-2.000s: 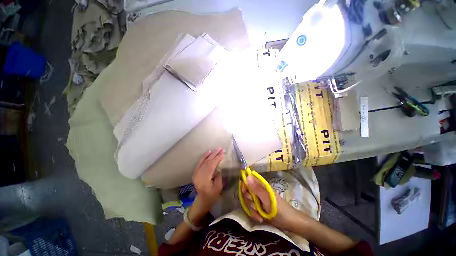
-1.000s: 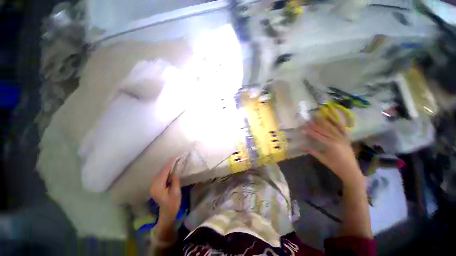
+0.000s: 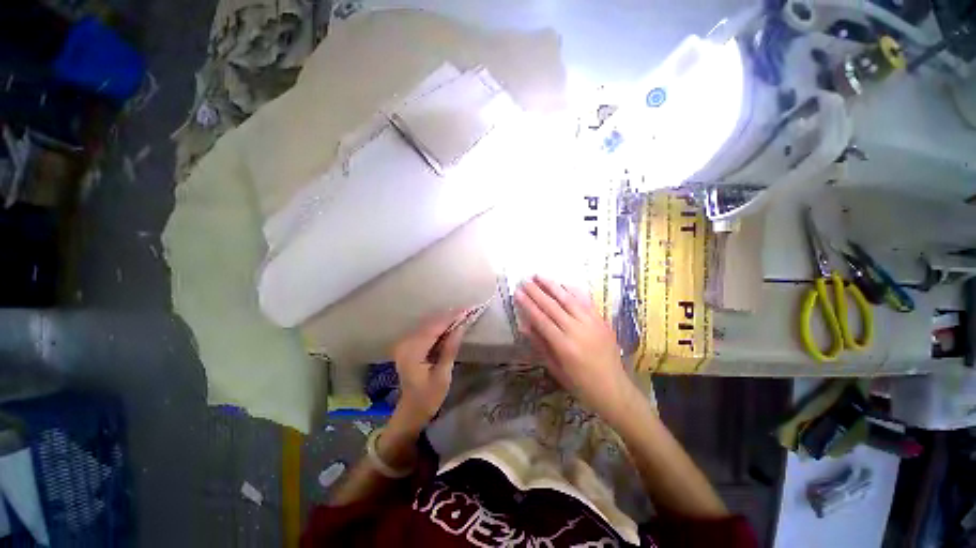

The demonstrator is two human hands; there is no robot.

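A beige fabric panel (image 3: 401,289) lies at the table's front edge, left of the needle area. My left hand (image 3: 426,369) holds a folded corner or flap of the fabric between thumb and fingers. My right hand (image 3: 567,332) lies with its fingers on the fabric beside a short dark line, close to the lamp glare. No tool shows in it. The yellow-handled scissors (image 3: 836,316) lie on the table at the right, away from both hands. Paler folded pieces (image 3: 369,230) lie on the beige panels behind my left hand. Glare hides the fabric's middle.
The sewing machine head (image 3: 685,107) stands at the back right. Yellow printed tape (image 3: 672,289) crosses its bed. A beige-grey stack (image 3: 736,262) lies right of the tape. Green and black snips (image 3: 882,280) lie beside the scissors. A greenish sheet (image 3: 219,289) hangs off the left side.
The scissors have left my right hand and now lie on the table at the right. My right hand has come back to the fabric. My left hand has taken hold of a fabric corner.
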